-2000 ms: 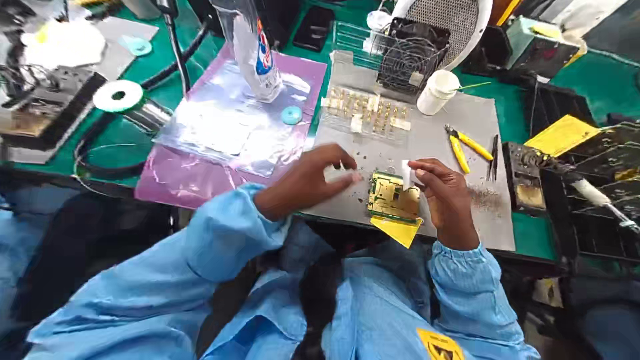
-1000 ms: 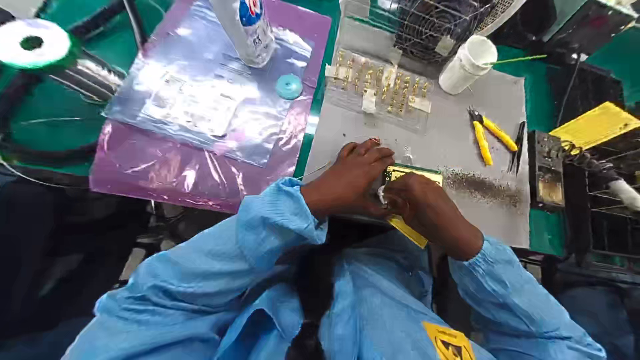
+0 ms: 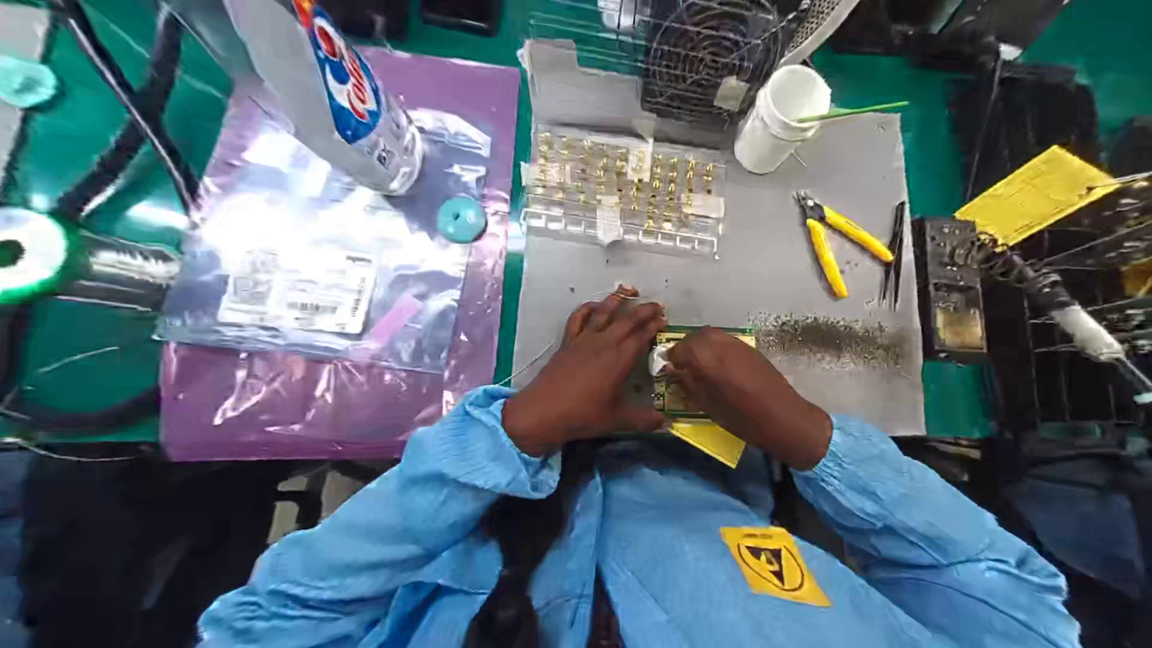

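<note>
A green-edged circuit board with gold-coloured areas (image 3: 673,396) lies on the grey mat, partly covered by my hands. My left hand (image 3: 598,364) rests at the board's left edge, fingers bent; whether it grips the edge is hidden. My right hand (image 3: 733,373) lies over the board and pinches a small white wad (image 3: 660,360) against its left part. Under the board's near edge a yellow sheet (image 3: 711,439) sticks out. Beyond the hands stands a clear tray of small gold-coloured parts (image 3: 625,189).
Yellow-handled cutters (image 3: 837,238) and black tweezers (image 3: 895,256) lie right of the tray. A white cup (image 3: 781,117) holds a green stick. Dark debris (image 3: 832,340) is spread right of the board. Leftward are a plastic bottle (image 3: 351,108), silvery bag (image 3: 414,297) and solder spool (image 3: 31,255); a soldering iron (image 3: 1053,301) sits far right.
My left hand, away from the board two seconds ago, has come to its left edge. My right hand has moved over the board with the white wad.
</note>
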